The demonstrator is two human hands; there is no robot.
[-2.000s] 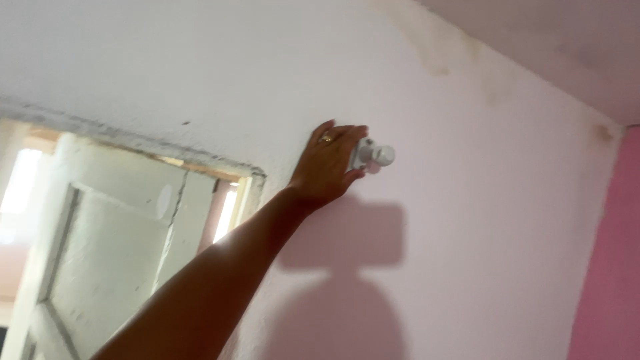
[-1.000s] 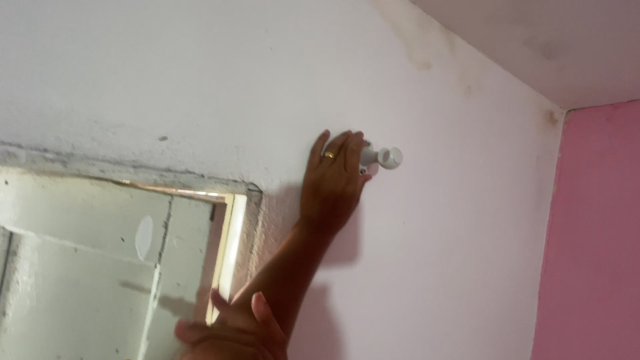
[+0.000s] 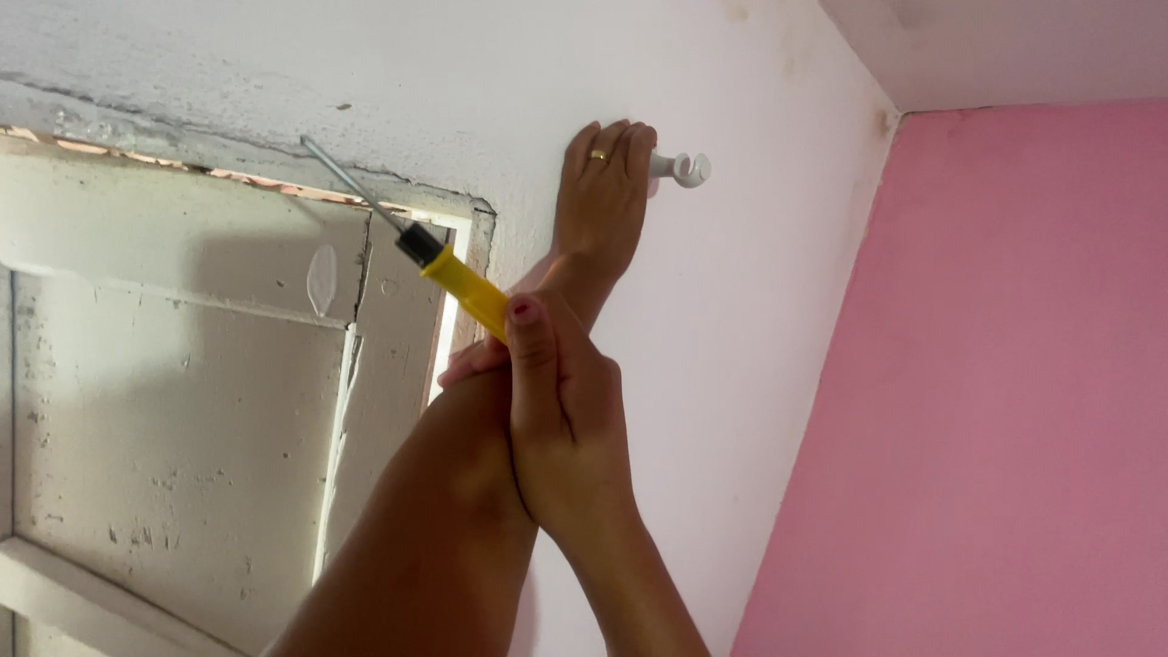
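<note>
My left hand (image 3: 604, 196), with a gold-coloured ring, reaches up and is closed around the base of a white curtain rod bracket (image 3: 692, 171) against the pale wall. The bracket's open hook end sticks out to the right of the fingers; its base is hidden. Lower down, my right hand (image 3: 568, 374) grips the yellow handle of a screwdriver (image 3: 470, 294). The metal shaft points up and left, across the top of the door frame. The right wrist and hand cross in front of the left forearm.
On the left stands a worn, pale wooden door (image 3: 182, 401) under a rough, cracked frame edge (image 3: 401, 187). A pink wall (image 3: 967, 365) meets the pale wall at the right, below the ceiling (image 3: 995, 46).
My right hand, out of view two seconds ago, came in at the bottom and is now higher, with the screwdriver plainly visible. My left hand has stayed at the bracket.
</note>
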